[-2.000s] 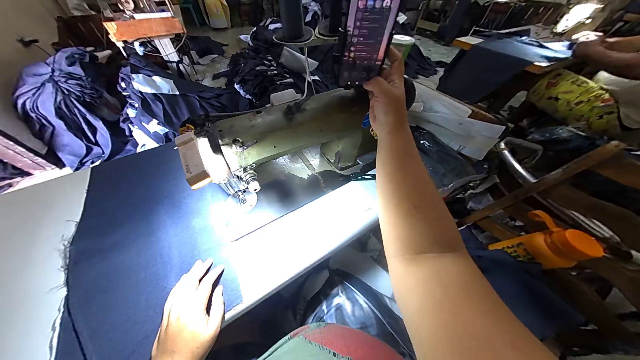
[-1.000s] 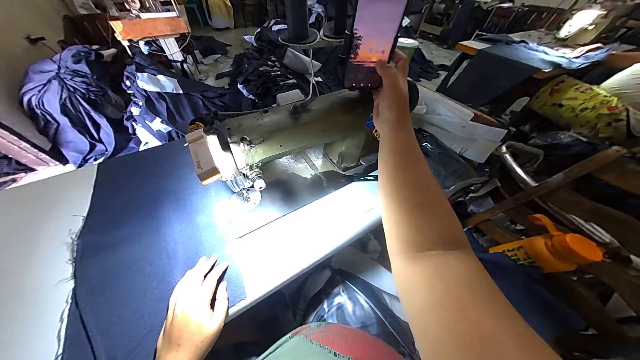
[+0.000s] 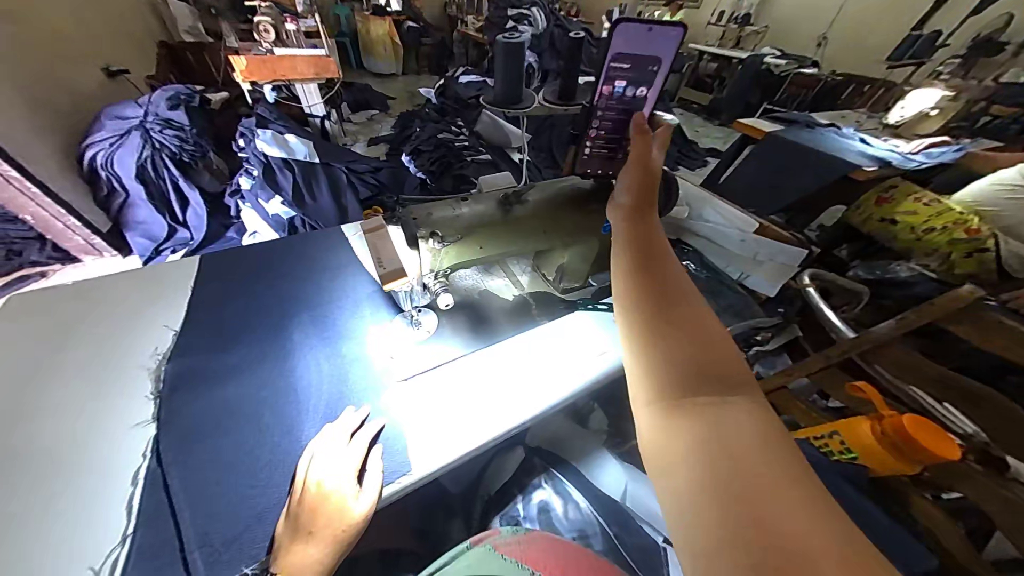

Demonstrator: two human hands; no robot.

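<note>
My right hand (image 3: pixel 640 168) is raised above the sewing machine (image 3: pixel 512 216) and grips a smartphone (image 3: pixel 628 96) upright, its lit screen facing me. My left hand (image 3: pixel 332 480) rests palm down, fingers slightly apart, on dark blue fabric (image 3: pixel 264 344) with a frayed left edge. That fabric lies on the white machine table (image 3: pixel 512 400), left of the needle area, where a bright lamp shines. A small cardboard box (image 3: pixel 383 254) is fixed to the machine's head. Black thread cones (image 3: pixel 510 70) stand behind the machine.
Piles of dark garments (image 3: pixel 160 168) lie beyond the table. An orange bottle (image 3: pixel 888 440) and a wooden bar (image 3: pixel 872 336) are at the right, near a curved metal tube (image 3: pixel 828 308). Another person sits at a table at the far right. Paper sheets (image 3: pixel 740 248) lie beside the machine.
The phone's screen has changed from a list to a mostly plain view, and now shows a panel over a purple background. Both hands have stayed in about the same places.
</note>
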